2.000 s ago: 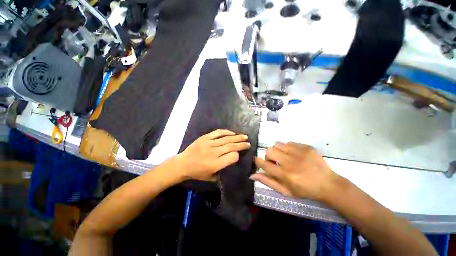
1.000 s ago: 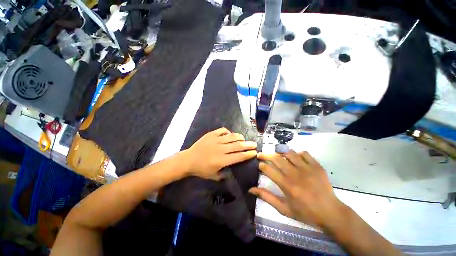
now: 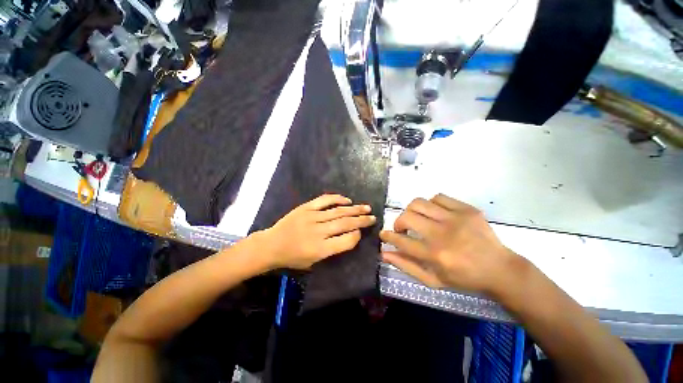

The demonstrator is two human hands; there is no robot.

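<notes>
A dark fabric piece (image 3: 329, 135) runs under the presser foot (image 3: 380, 146) of the white sewing machine (image 3: 479, 30) and hangs over the table's front edge. My left hand (image 3: 322, 232) lies flat on this fabric, below and left of the needle, fingers slightly apart, gripping nothing. My right hand (image 3: 442, 243) rests at the fabric's right edge with bent fingers; whether the fingertips pinch the edge cannot be told. A long dark fabric panel (image 3: 232, 112) lies to the left, separated from the sewn piece by a white strip of table.
A black fabric strip (image 3: 558, 60) drapes over the machine head. At left are a grey vented box (image 3: 67, 105), yellow and red scissors (image 3: 86, 183) and brown board (image 3: 146, 206). Ruler tape (image 3: 449, 299) lines the front edge; blue crates (image 3: 97, 258) stand below.
The sewn fabric has moved up past the needle, and its hanging lower end is now shorter. Both hands stay beside its right edge. The head view has shifted and returned.
</notes>
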